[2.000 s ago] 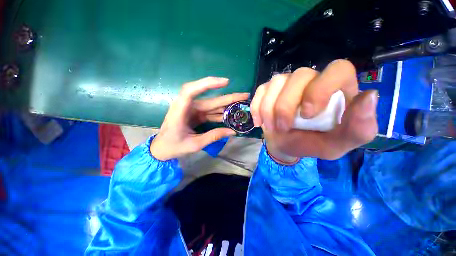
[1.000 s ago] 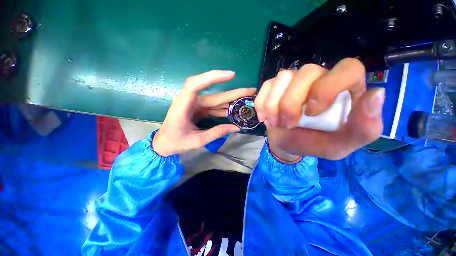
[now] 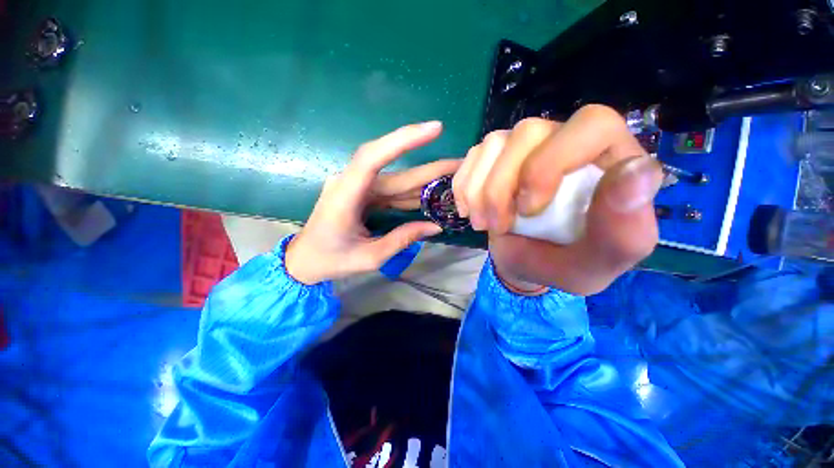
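My left hand (image 3: pixel 352 215) holds a small round dark workpiece (image 3: pixel 443 203) with a shiny ring between its fingertips, above the bench's near edge. My right hand (image 3: pixel 558 196) is closed around a white squeeze bottle (image 3: pixel 562 208), held at the right of the workpiece. The fingers of my right hand cover the right side of the workpiece and most of the bottle. The bottle's nozzle is hidden.
The green bench (image 3: pixel 274 101) has bolts at its left. A black fixture plate (image 3: pixel 585 69) and a blue control box (image 3: pixel 700 187) stand at right. A red grid crate (image 3: pixel 208 256) shows below the bench edge. Blue fabric (image 3: pixel 750 320) lies at lower right.
My right hand with the bottle has shifted left and covers more of the workpiece. More of the control box's front now shows. My left hand still holds the workpiece.
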